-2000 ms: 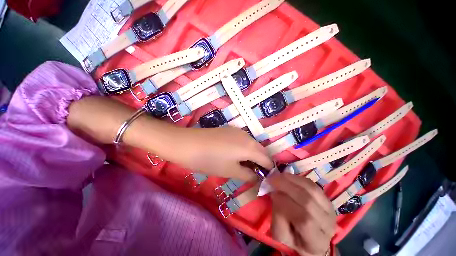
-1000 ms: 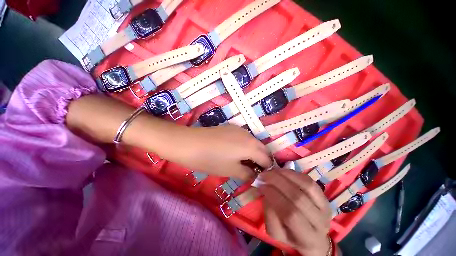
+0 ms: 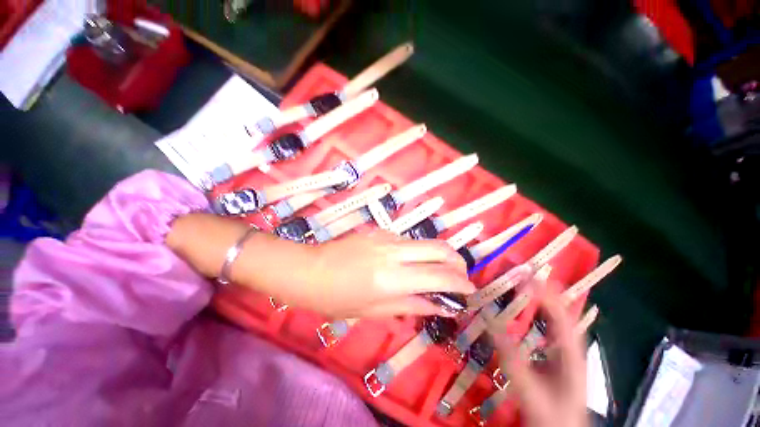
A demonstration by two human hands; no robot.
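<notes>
Wristwatches with dark faces and pale, hole-punched straps lie in rows in a red tray point(image 3: 342, 363). My left hand point(image 3: 383, 271) reaches across the tray from the left. Its fingertips hold a dark, shiny watch head point(image 3: 450, 302); the fingers hide part of it. Another watch head point(image 3: 437, 329) lies just below, its strap ending in a buckle at the tray's near edge. My right hand point(image 3: 546, 359) is blurred over the tray's right part, fingers apart, with nothing clearly visible in it. A blue stick point(image 3: 504, 248) lies along a strap near the tray's far side.
A white printed sheet point(image 3: 221, 129) lies by the tray's upper left. A red box point(image 3: 125, 71) with metal items stands further left. A grey case with paper point(image 3: 671, 388) is at lower right. A brown-edged board point(image 3: 242, 62) is at the top.
The view has shifted and takes in more of the bench. My right hand has moved right, away from my left, and its fingers have spread. The white scrap between the hands is no longer visible.
</notes>
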